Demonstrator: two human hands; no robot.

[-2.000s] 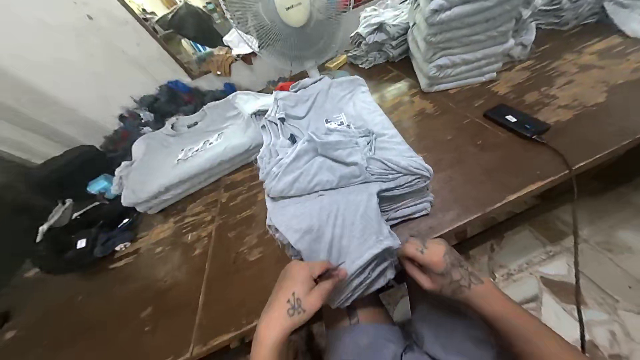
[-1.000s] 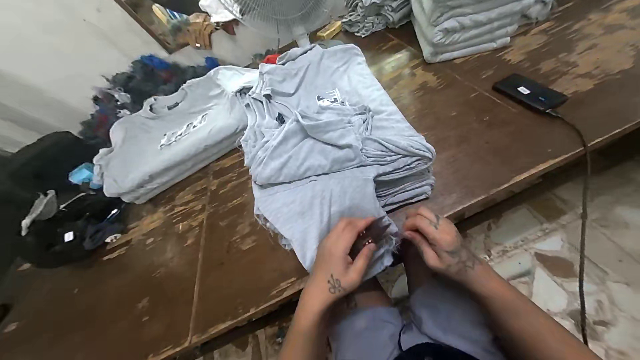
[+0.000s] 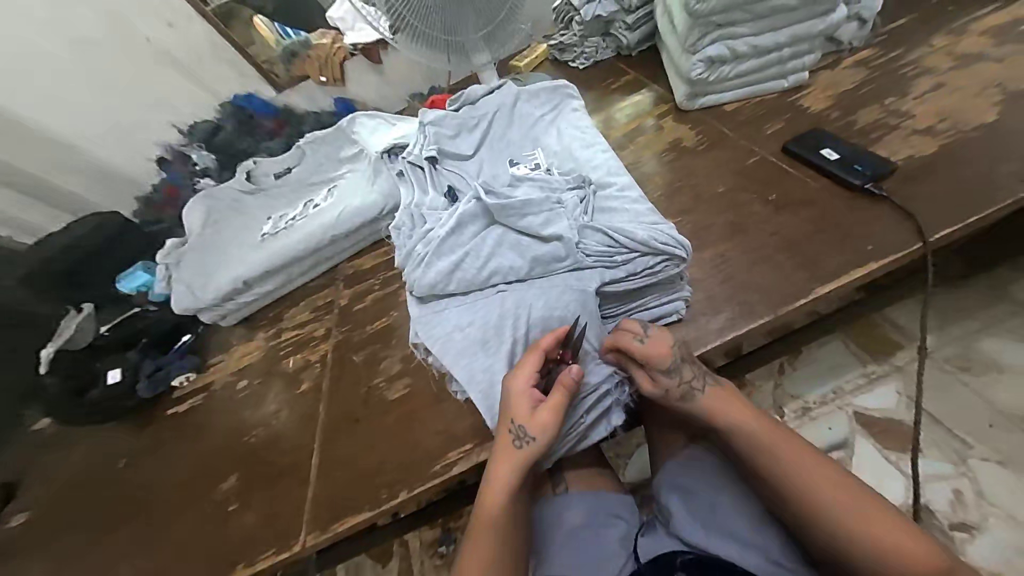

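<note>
My left hand [image 3: 544,392] holds small thread snips [image 3: 570,346], blades pointing up and away, over the near end of a stack of grey T-shirts [image 3: 512,312]. Close by on the right, my right hand [image 3: 660,360] pinches the fabric at the stack's near edge, its fingertips partly hidden. The stack lies on a worn brown wooden table [image 3: 720,216], with its near end hanging over the table's edge. The top shirt has a small print on the chest, and frayed threads show along the cut edges. Left of it lies a folded pile of grey sweatshirts [image 3: 280,224] with a printed front.
A black power bank or phone [image 3: 838,158] with a cable [image 3: 924,320] sits at the right. Folded grey garments [image 3: 744,48] are stacked at the back, beside a fan [image 3: 452,32]. Dark cloth items [image 3: 120,336] and a blue object [image 3: 138,280] lie at the left.
The snips now show in my left hand, with their blades raised; they were not clearly visible before. Both hands stay at the stack's near edge.
</note>
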